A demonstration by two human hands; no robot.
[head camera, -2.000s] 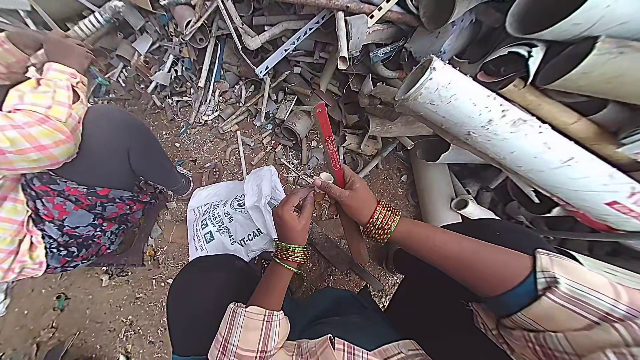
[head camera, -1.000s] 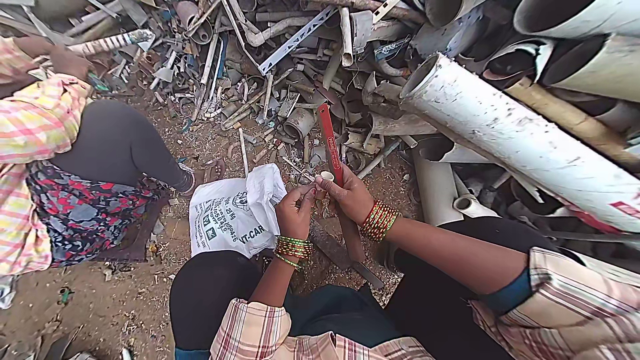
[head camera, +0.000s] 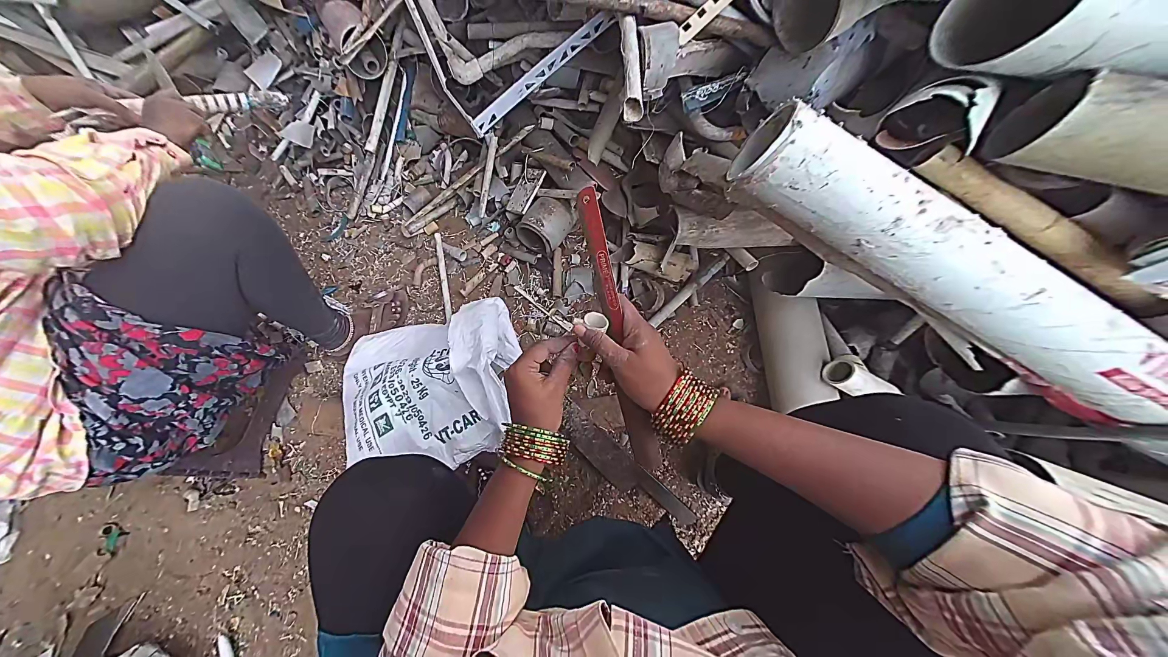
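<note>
My right hand (head camera: 639,360) is closed around a red flat tool handle (head camera: 599,255) that points up and away, and around a short whitish plastic pipe piece (head camera: 596,321). My left hand (head camera: 540,379) meets it at the pipe piece, its thumb and fingertips pinched together; whether they grip anything is too small to tell. A thin rod-like thing (head camera: 545,308) slants up from the fingertips. Below the hands, a dark flat metal bar or blade (head camera: 607,456) lies on the ground. A white printed woven sack (head camera: 429,383) lies beside my left hand.
A long white plastic pipe (head camera: 949,246) slants across the right, among more large pipes. Mixed pipe scrap (head camera: 538,119) is heaped ahead. At the left another person (head camera: 210,265) sits, a ribbed whitish pipe (head camera: 219,102) in their hands. A thin white tube (head camera: 443,278) stands out near the sack.
The other person's hands and ribbed pipe have shifted. My hands stay together at the pipe piece, with little plain change.
</note>
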